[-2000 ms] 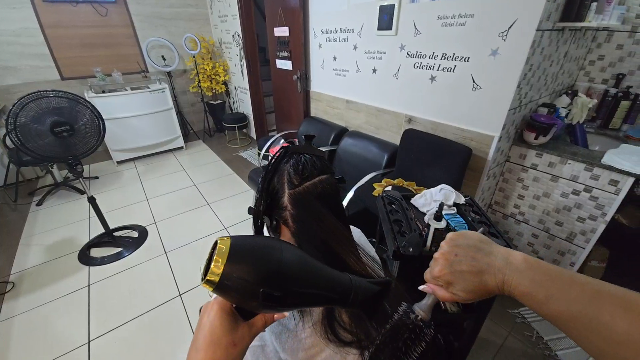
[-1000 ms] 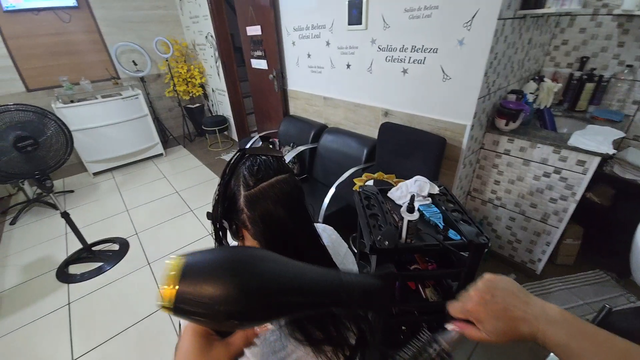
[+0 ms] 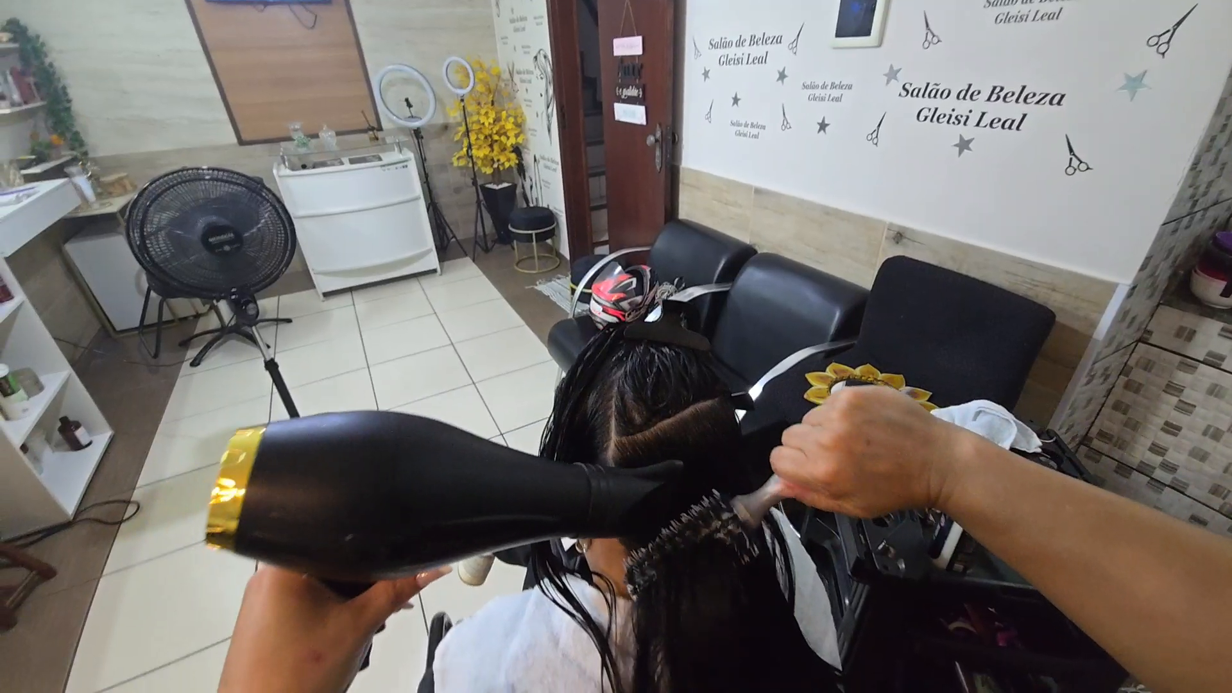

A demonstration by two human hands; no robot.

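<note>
My left hand [image 3: 322, 616] grips the handle of a black hair dryer [image 3: 414, 486] with a gold rear ring. The dryer lies level, its nozzle close to the round hairbrush [image 3: 693, 539]. My right hand [image 3: 861, 452] is closed around the brush's pale handle, and the bristles are against the long dark hair [image 3: 712, 616] of a seated person. That hair is parted at the crown, with a dark clip [image 3: 669, 335] on top. A white cape [image 3: 520, 640] covers the person's shoulders.
Black chairs [image 3: 789, 308] line the wall behind the person, a helmet [image 3: 621, 292] on one. A black trolley [image 3: 962, 577] bearing a white cloth [image 3: 991, 423] stands at the right. A pedestal fan [image 3: 212, 236] and white shelves [image 3: 58, 438] are at the left, with a cable on the floor.
The brush has moved from low beside the trolley up to the hair near the person's neck, with my right hand raised. The view has shifted to the left.
</note>
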